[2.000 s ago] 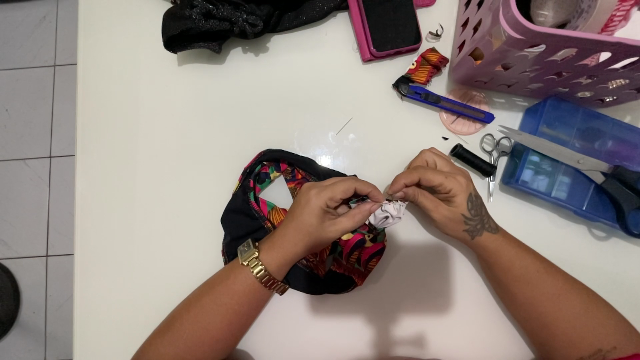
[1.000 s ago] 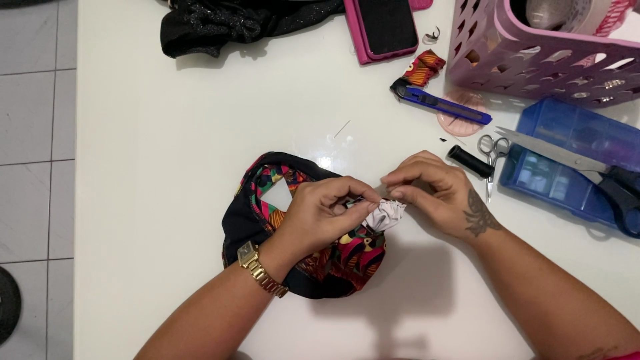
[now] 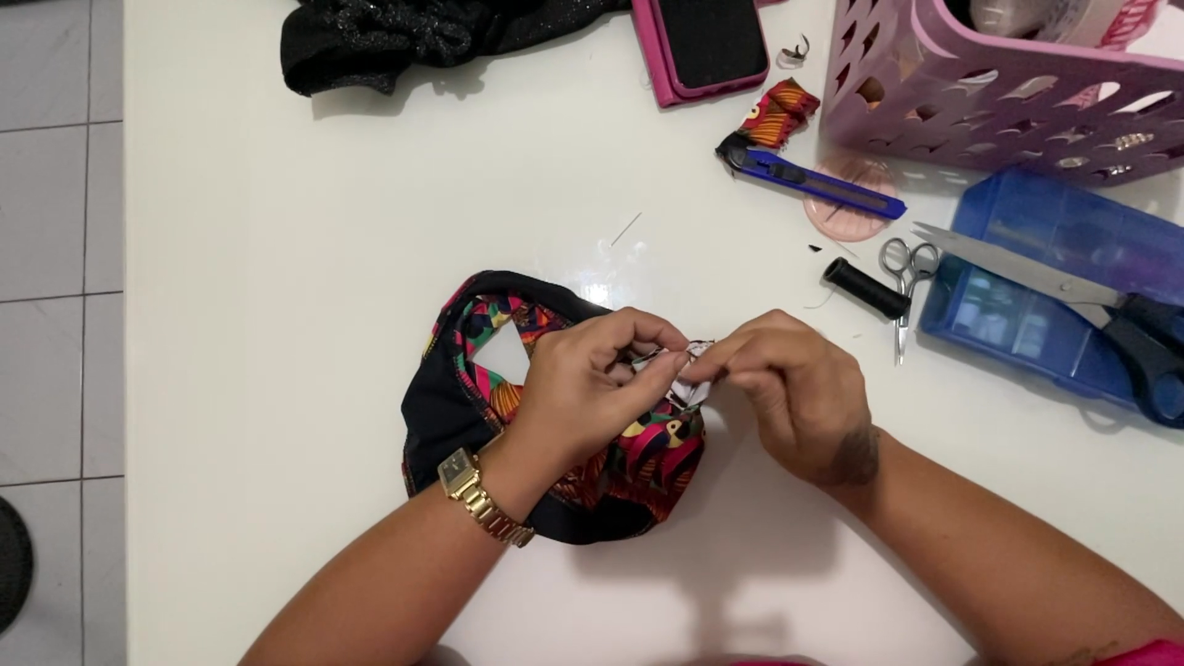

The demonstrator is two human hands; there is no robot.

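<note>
A garment of black fabric [image 3: 442,414] with a colourful printed lining [image 3: 661,453] lies bunched on the white table. Over its right part, my left hand [image 3: 606,379] pinches a gathered whitish edge of the fabric [image 3: 686,384] between thumb and fingers. My right hand [image 3: 795,393] is at the same edge from the right, its fingertips against the cloth and its thumb bent below. Whether it also holds a needle or thread is too small to tell. A thin needle [image 3: 626,228] lies on the table beyond my hands.
Right of my hands are a black thread spool [image 3: 867,288], small scissors [image 3: 902,277], large scissors [image 3: 1027,264] and a blue plastic box [image 3: 994,324]. Farther back are a blue utility knife [image 3: 823,183], a printed scrap [image 3: 784,111], a phone [image 3: 710,42], a pink basket [image 3: 999,102] and black glittery cloth [image 3: 370,46].
My right hand has turned and its fingers now reach over the whitish edge from the right. My left hand keeps its pinch on the cloth.
</note>
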